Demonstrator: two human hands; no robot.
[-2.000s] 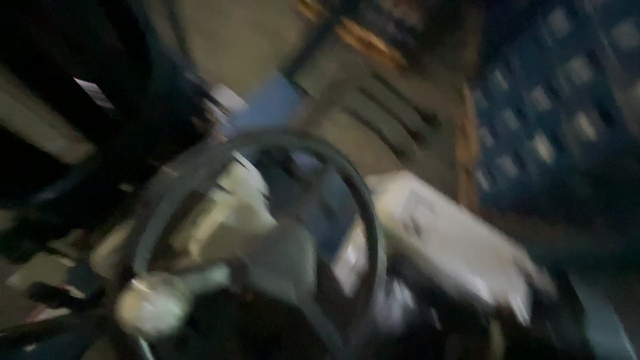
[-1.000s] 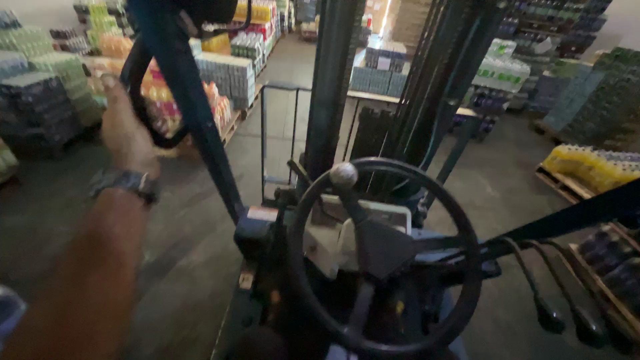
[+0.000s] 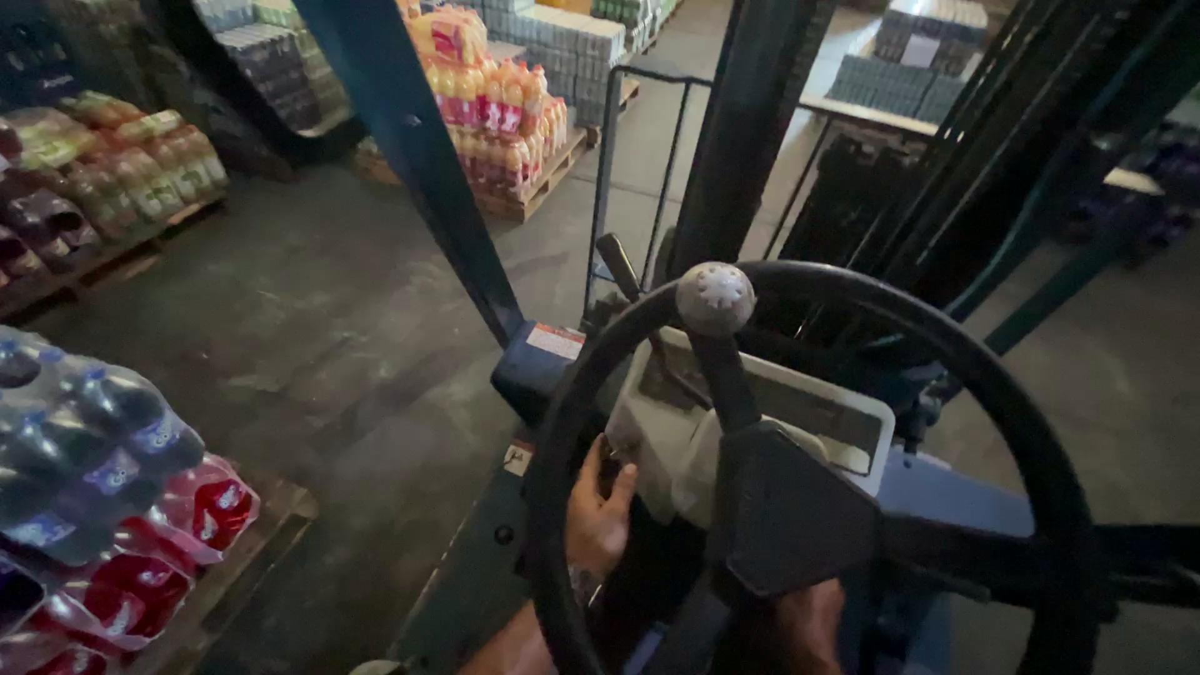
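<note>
My left hand (image 3: 600,511) is behind the left rim of the black steering wheel (image 3: 1017,403), with a watch or band on its wrist. Its thumb and forefinger are at the left side of the pale dashboard housing (image 3: 647,422), around a small dark part I cannot make out. A round grey spinner knob (image 3: 715,298) stands on the wheel's upper rim. Left of the column rises a dark lever (image 3: 619,265). Below the wheel hub a patch of bare skin shows; whether it is my right hand or a leg I cannot tell.
Forklift frame post (image 3: 412,159) and mast (image 3: 750,131) stand ahead. Wrapped bottles (image 3: 103,422) on a wooden pallet (image 3: 253,562) lie close at left, with more bottles (image 3: 497,103) on a pallet further ahead. A load backrest (image 3: 656,84) is beyond the wheel.
My left hand has left the black handle at the upper left and is now down beside the dashboard. The view has tilted down and nearer the wheel.
</note>
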